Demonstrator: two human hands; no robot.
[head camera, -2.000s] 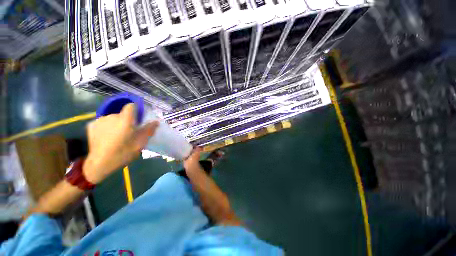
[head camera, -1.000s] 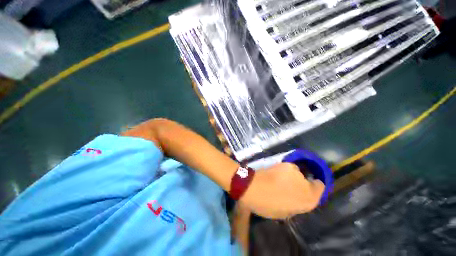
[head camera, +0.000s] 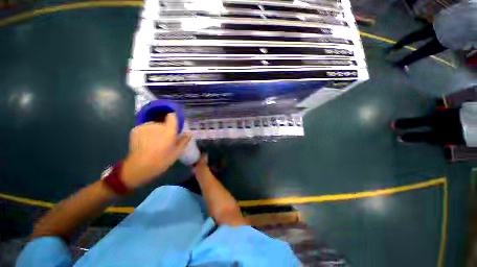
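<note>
My left hand (head camera: 154, 151), with a red wristband, grips the upper end of the stretch film roll (head camera: 190, 153) at its blue core end (head camera: 175, 107). My right hand (head camera: 200, 162) is at the lower end of the roll, partly hidden behind it. The roll is tilted, close to the near left corner of the load. The TV cartons (head camera: 251, 75) stand on edge in rows, white and dark, with glare from clear film on them. The lower layer of cartons (head camera: 261, 125) shows below as a white printed edge.
Green floor with a yellow line (head camera: 334, 198) lies between the load and dark wrapped goods (head camera: 308, 242) behind me. A person in dark trousers (head camera: 429, 130) is at the right. Another person (head camera: 455, 26) is at the upper right.
The view has swung round, and the load now lies straight ahead with a long carton face towards me. The roll has gone from the load's lower right to its near left corner, still held.
</note>
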